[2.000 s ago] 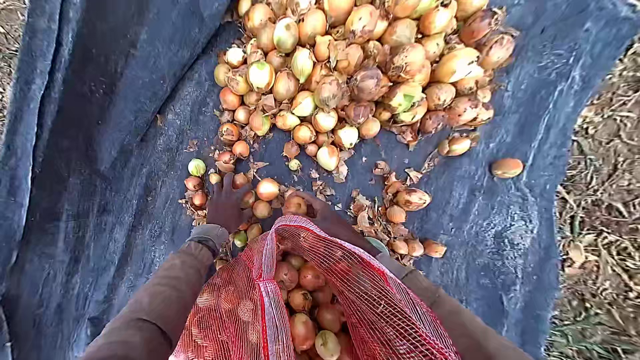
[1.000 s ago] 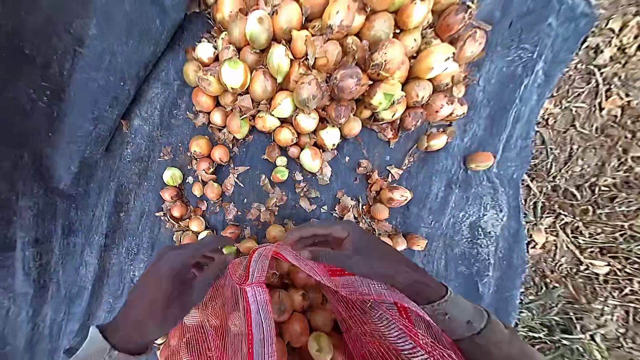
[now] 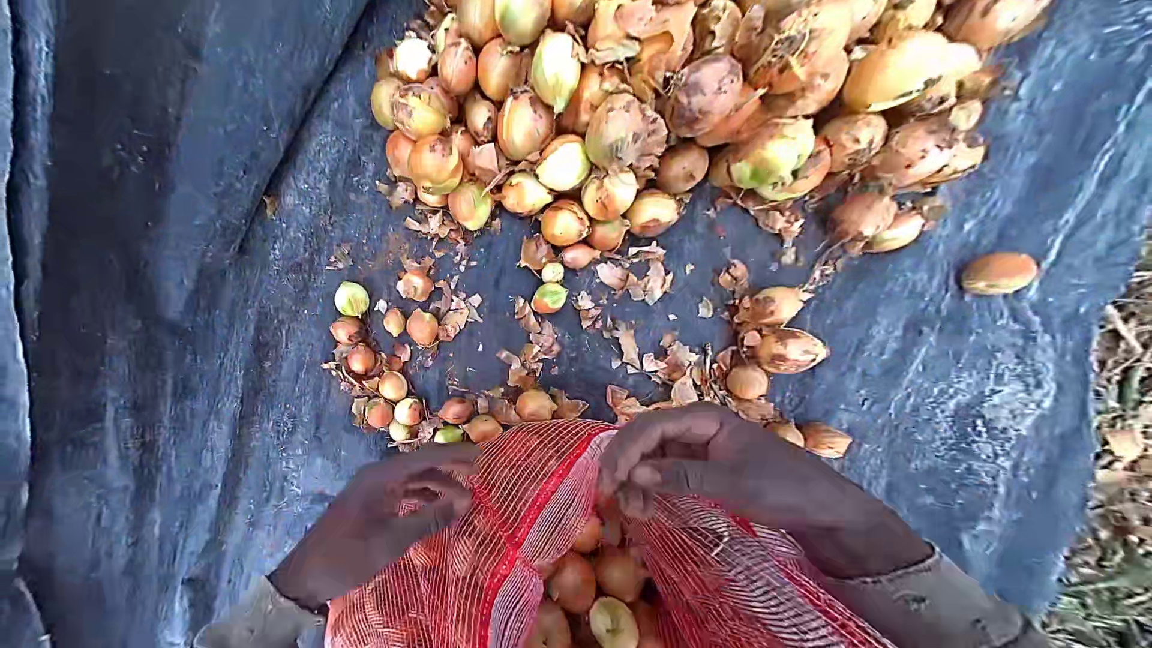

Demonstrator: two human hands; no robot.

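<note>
A red mesh bag (image 3: 513,531) with onions (image 3: 596,585) inside lies at the bottom centre, its mouth partly spread. My left hand (image 3: 387,513) is at the bag's left side, fingers curled against the mesh; whether they pinch it is unclear. At the right side of the mouth, my right hand (image 3: 693,468) has its bent fingers on the rim of the mesh. Beyond the bag, small onions (image 3: 393,385) and dry skins lie in a loose curved row.
A large heap of onions (image 3: 612,135) covers the top centre and right of a dark blue tarp (image 3: 180,360). One single onion (image 3: 999,273) lies apart at the right. Dry plant litter (image 3: 1116,504) borders the tarp's right edge.
Both hands were among the small onions beyond the bag, the left one farther forward; now they are drawn back beside the bag's mouth.
</note>
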